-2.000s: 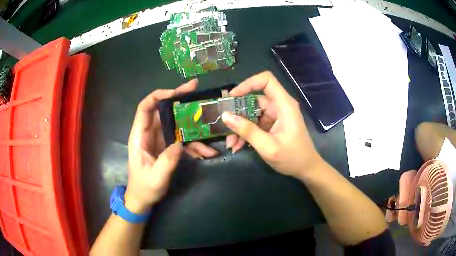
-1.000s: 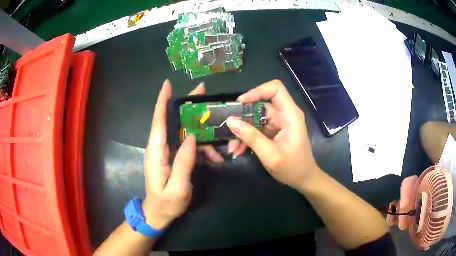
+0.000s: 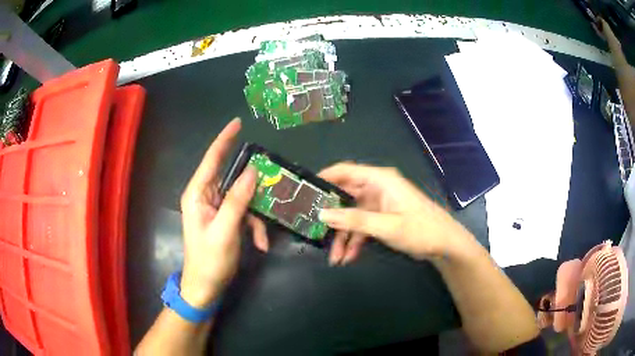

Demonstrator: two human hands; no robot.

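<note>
A green circuit board (image 3: 291, 199) with a brown-grey shield area and a small yellow piece lies inside a black phone housing (image 3: 245, 156), tilted down to the right above the dark mat. My left hand (image 3: 221, 201) grips the housing's left end, thumb on the board, index finger raised off it. My right hand (image 3: 386, 212) grips the right end, thumb on the board's lower right part, other fingers behind and below. The underside of the housing is hidden.
A pile of green boards (image 3: 299, 87) lies beyond my hands. A large dark smartphone (image 3: 449, 142) and white paper sheets (image 3: 522, 132) lie right, a pink fan (image 3: 602, 299) lower right. Red trays (image 3: 56, 208) stand left. A green conveyor (image 3: 278, 15) runs behind. Another person's arm (image 3: 616, 52) reaches in upper right.
The housing and board have turned so the right end points lower, and the board now sits within the housing's edges. Another person's arm has appeared at the upper right.
</note>
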